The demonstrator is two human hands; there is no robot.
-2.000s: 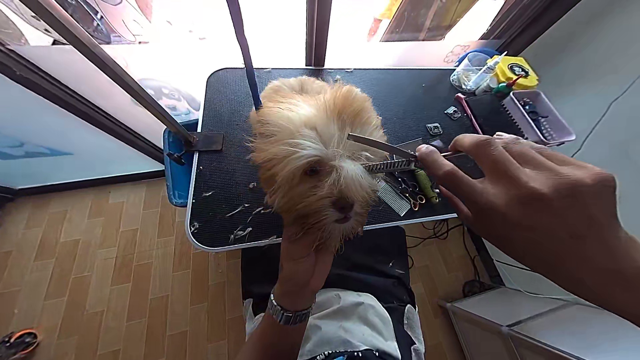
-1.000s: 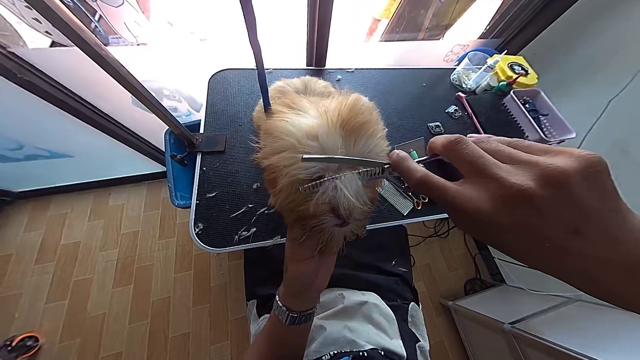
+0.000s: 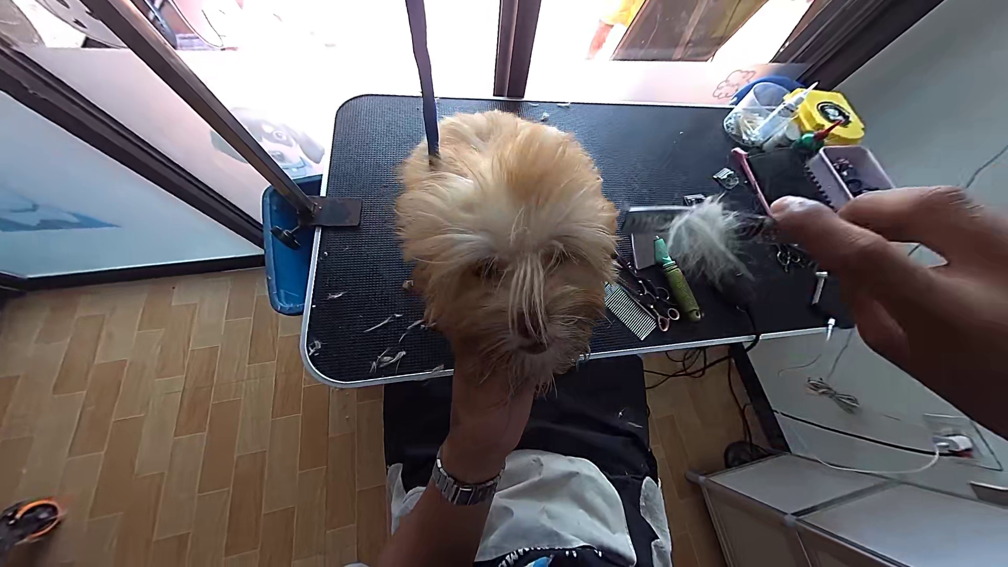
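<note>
A shaggy tan and cream dog faces me on the black grooming table, a dark strap running up from its neck. My left hand, with a metal watch at the wrist, holds the dog under its chin. To the right of the dog's head, my right hand grips thinning shears, whose handles are blurred and partly hidden by the fingers. A tuft of cut pale hair hangs at the blades, apart from the dog.
On the table's right lie a steel comb, scissors, a green-handled grooming tool, a pink-handled comb and a lilac basket. A metal arm is clamped at left above a blue bin. Cables hang below the right edge.
My right hand and the shears have moved right, away from the dog's face. A tuft of hair now shows at the blades. My left hand stays under the chin.
</note>
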